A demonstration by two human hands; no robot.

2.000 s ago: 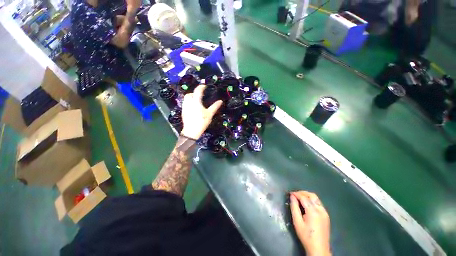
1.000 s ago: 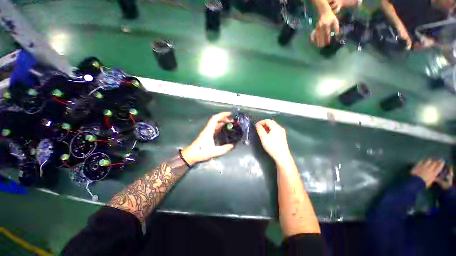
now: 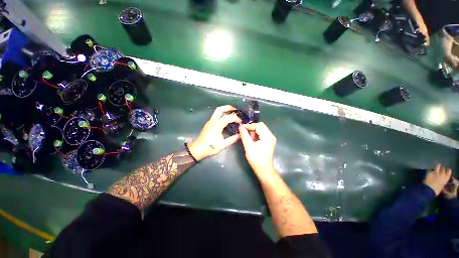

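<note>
My left hand (image 3: 214, 137) holds a black wired sub-assembly (image 3: 231, 129) just above the dark green bench mat. My right hand (image 3: 258, 146) meets it from the right, its fingertips pinched together at the part. Whatever small thing the fingertips pinch is too small to tell. A dark piece (image 3: 251, 111) shows just beyond my fingers, and the fingers hide much of the part. A pile of wired sub-assemblies (image 3: 75, 132), with green-tipped parts, red wires and round silvery boards, lies on the mat at the left.
A pale metal strip (image 3: 302, 104) runs beyond my hands. Black cylindrical housings (image 3: 138, 31) stand or lie on the green surface past it, more at the right (image 3: 347, 84). A co-worker's hands (image 3: 439, 177) are at the right edge. Another arm shows at top right.
My left hand first reached into the pile, then held a sub-assembly over the mat. Since the last earlier frame, my right hand has moved left and its fingertips now meet the part.
</note>
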